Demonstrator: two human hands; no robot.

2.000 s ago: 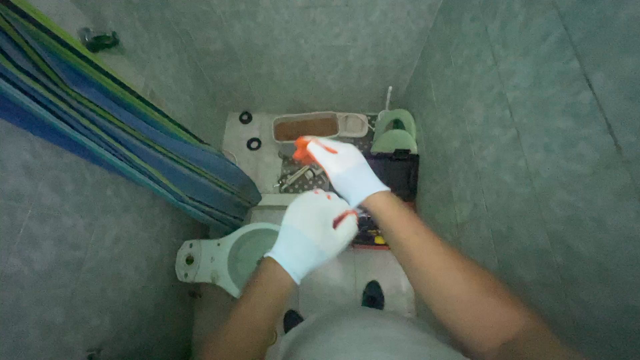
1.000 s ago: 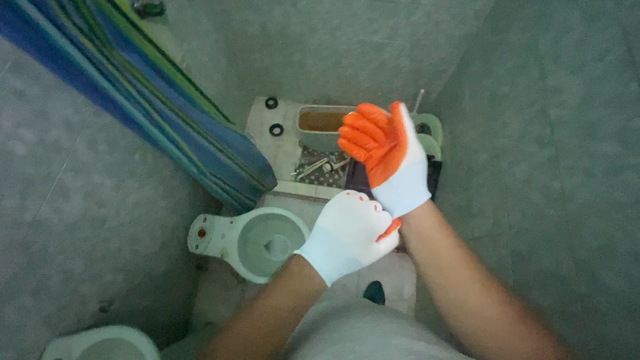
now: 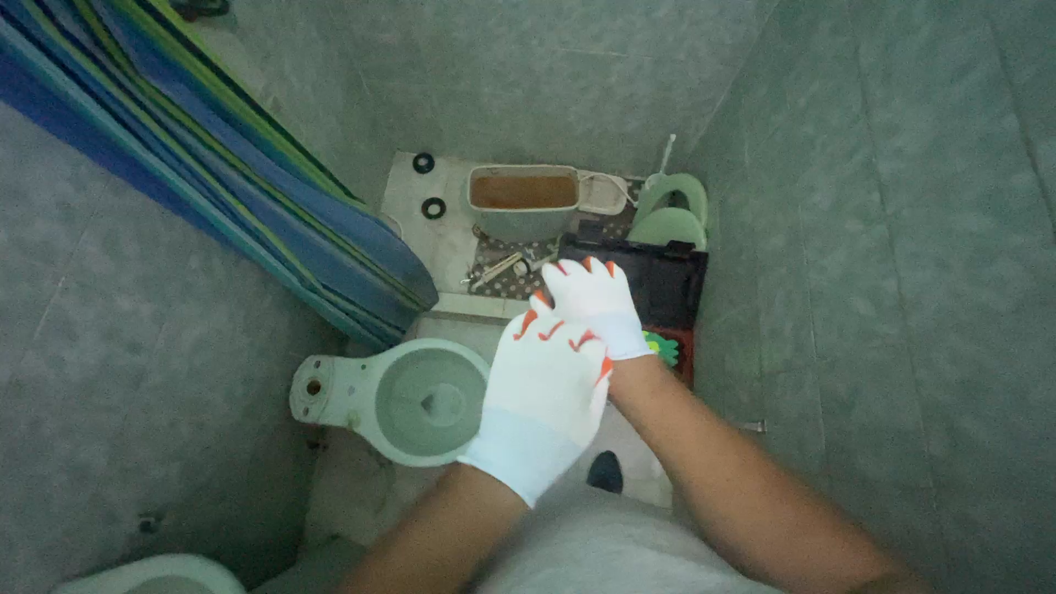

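Note:
My left hand (image 3: 544,379) and my right hand (image 3: 596,301) wear white knit work gloves with orange-coated palms. The left hand lies close against the right glove near its cuff, its fingers bent; whether it pinches the glove is hidden. The right hand has its back up and its fingers curved, and what is under its palm is out of sight. Left of my hands stands a toilet bowl (image 3: 433,402) without seat or tank. Beyond them lies a black toolbox lid (image 3: 664,280), and part of a red toolbox tray (image 3: 685,355) shows beside the right wrist.
A toilet tank (image 3: 524,198) with brownish contents stands by the far wall, beside its lid (image 3: 603,194). A green toilet seat (image 3: 689,194) leans at right. Two black rubber rings (image 3: 433,208) and plumbing parts (image 3: 497,271) lie about. A striped shower curtain (image 3: 330,223) hangs left; a sink edge (image 3: 157,573) shows.
The right hand has turned from palm showing orange to back up, with its fingers curved. The left hand stays against it.

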